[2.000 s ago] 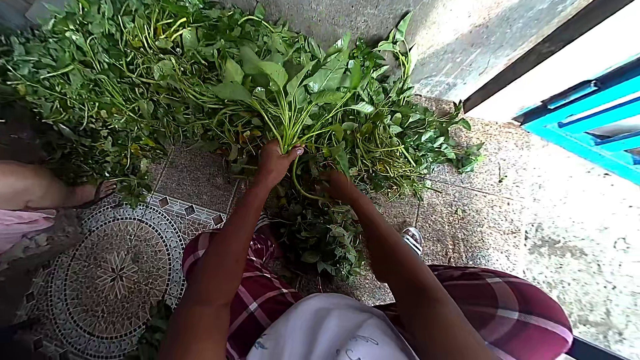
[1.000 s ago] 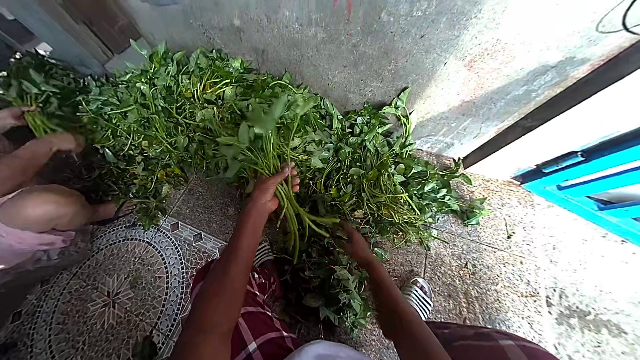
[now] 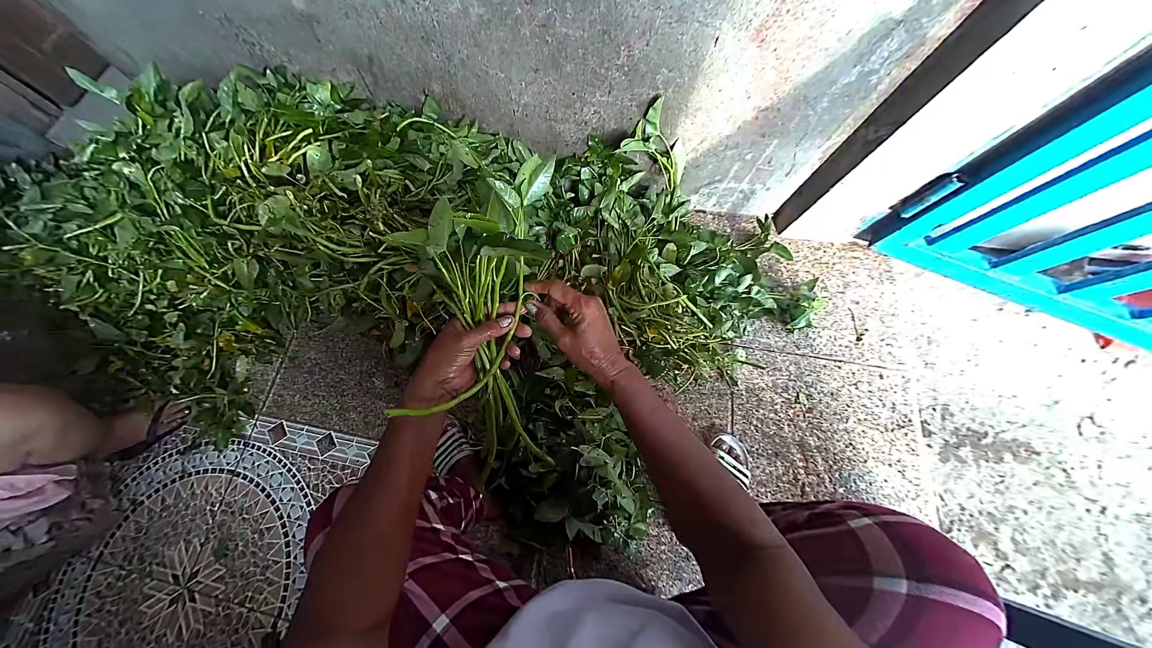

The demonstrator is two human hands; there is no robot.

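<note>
My left hand (image 3: 461, 355) is closed around a bunch of leafy green stems (image 3: 481, 288), which looks like water spinach. The leaves point up and away, and the cut stem ends hang below the hand, one sticking out to the left. My right hand (image 3: 576, 328) touches the right side of the bunch, its fingers pinched at a single stem. Behind both hands a long heap of the same greens (image 3: 297, 207) lies along the wall. A smaller pile of leafy greens (image 3: 585, 468) rests on the floor between my feet.
A grey concrete wall (image 3: 540, 63) runs behind the heap. At the right is a blue metal gate (image 3: 1035, 216). Another person's bare leg (image 3: 45, 427) is at the left edge, beside a round mosaic pattern (image 3: 184, 576) in the floor. My striped shoe (image 3: 731, 457) stands right of the small pile.
My right hand has come up from below the bunch to its side. The other person's hands, seen at the left one second ago, are out of view.
</note>
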